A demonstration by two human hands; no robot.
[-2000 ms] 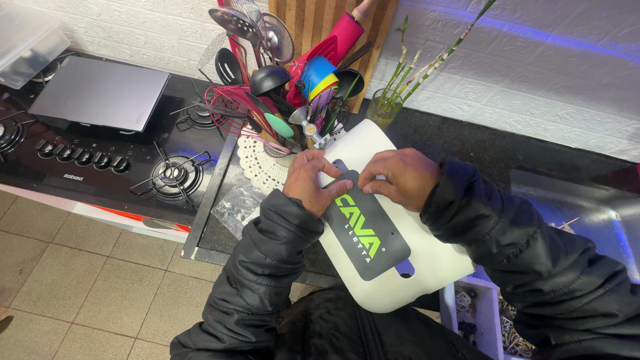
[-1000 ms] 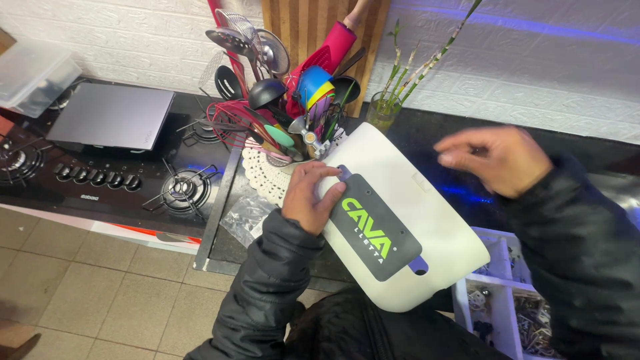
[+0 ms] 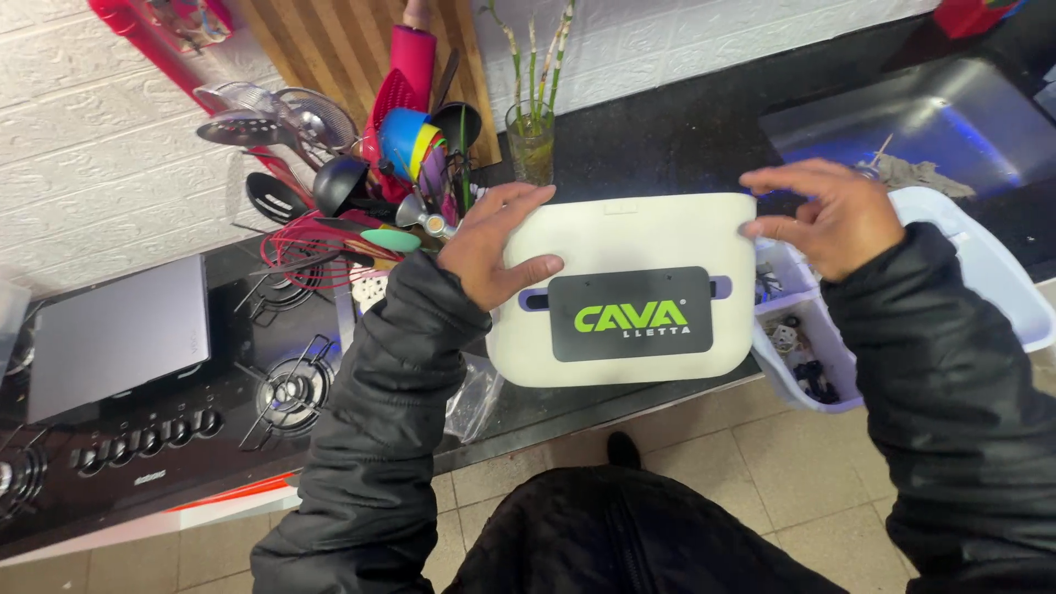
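A white plastic panel with rounded corners is tilted up in front of me at the counter's edge. Fixed or resting across its slot is a dark grey plate with green and white lettering; purple slot ends show on both sides of it. My left hand grips the panel's upper left corner, thumb on the face and fingers behind the edge. At the upper right corner, my right hand has thumb and fingers spread, the fingertips at or very near the edge; whether they touch is unclear.
Left lies a gas cooktop with a closed grey laptop on it. Behind stand many kitchen utensils and a glass with plant stems. Rightward are a divided bin of small parts, a pale blue lid and a steel sink. A clear plastic bag lies below my left hand.
The panel has turned from a slant to nearly level. My right hand, held away from the panel a second ago, is now at its upper right corner. The view has shifted toward the sink.
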